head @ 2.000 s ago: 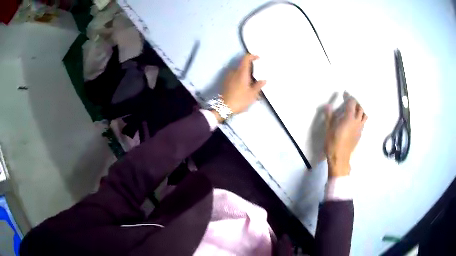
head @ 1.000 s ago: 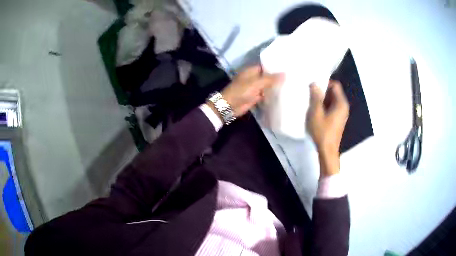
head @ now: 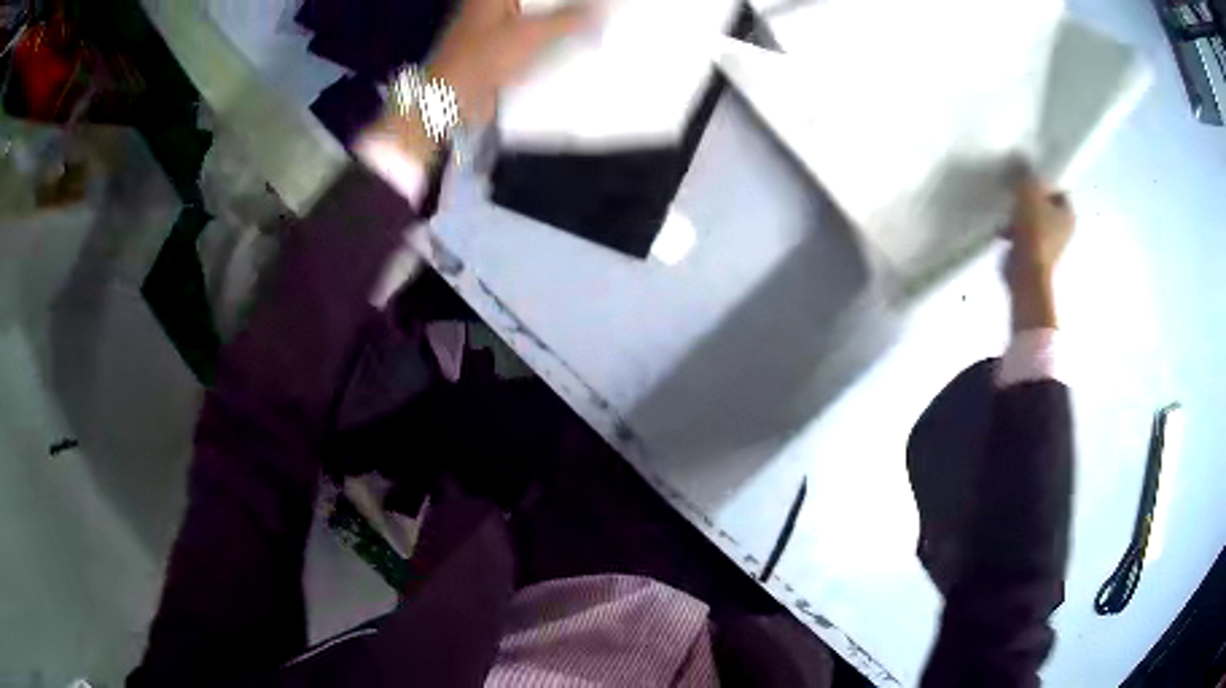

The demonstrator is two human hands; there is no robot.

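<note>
My right hand (head: 1039, 226) grips the lower right edge of large white paper sheets (head: 928, 121), which are raised and cast a shadow on the table. My left hand (head: 504, 47), blurred at the top, reaches over a smaller white pattern (head: 605, 101); whether it grips is unclear. Black cloth (head: 592, 199) shows beneath that pattern. A dark curved fabric piece (head: 952, 457) lies partly hidden under my right forearm. The shears (head: 1146, 518) lie at the right, seen narrow.
The white table (head: 605, 316) has a worn, marked front edge. A thin dark strip (head: 784, 528) lies near that edge. Dark cloth (head: 370, 40) lies at the upper left. Fabric scraps (head: 430, 376) are below the table edge. A dark object (head: 1197, 47) is at the top right corner.
The view has shifted to the left and up along the table. My right hand now holds large white sheets. The dark fabric piece and shears appear lower in view. My left hand is at the top.
</note>
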